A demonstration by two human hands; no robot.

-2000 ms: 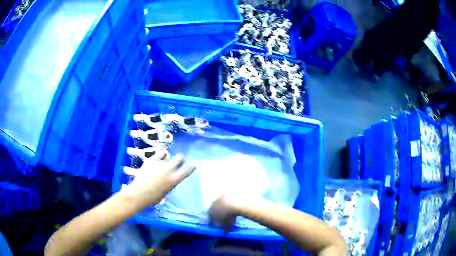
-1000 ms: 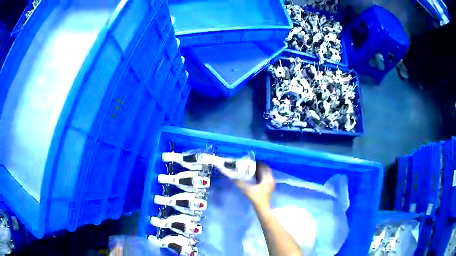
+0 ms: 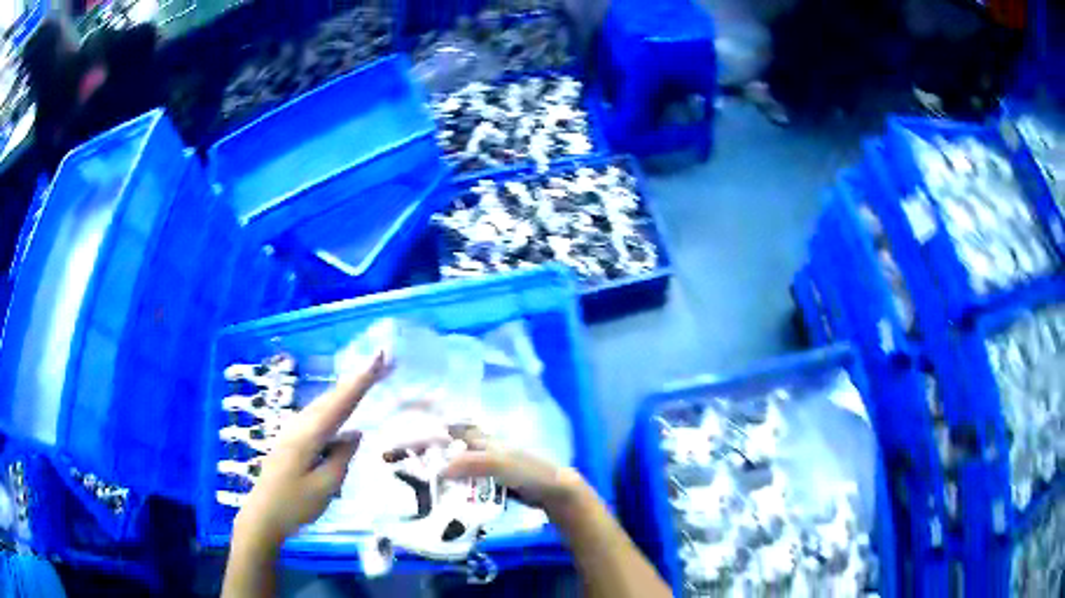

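Observation:
The blue working crate (image 3: 572,386) holds a column of white-and-black plastic units (image 3: 248,435) at its left end and pale film over its middle. My right hand (image 3: 508,467) has its fingers over a larger-looking white-and-black plastic unit (image 3: 450,514), raised near the crate's front edge. My left hand (image 3: 292,473) is left of that unit, thumb and index finger apart, in front of the column. Crinkled clear film (image 3: 426,356) shows beyond my left fingertips; whether they touch it is unclear. The hands are slightly blurred.
Bulk crates of jumbled units (image 3: 549,228) lie beyond the working crate, with a blue stool (image 3: 658,76) behind. A crate of bagged units (image 3: 759,502) is at right, beside full stacks (image 3: 993,222). Empty blue crates (image 3: 140,315) stand at left. A dark figure shows at upper left.
The view has shifted. My right hand has moved from the far end of the column to the crate's front with a unit. My left hand has come fully into view over the crate.

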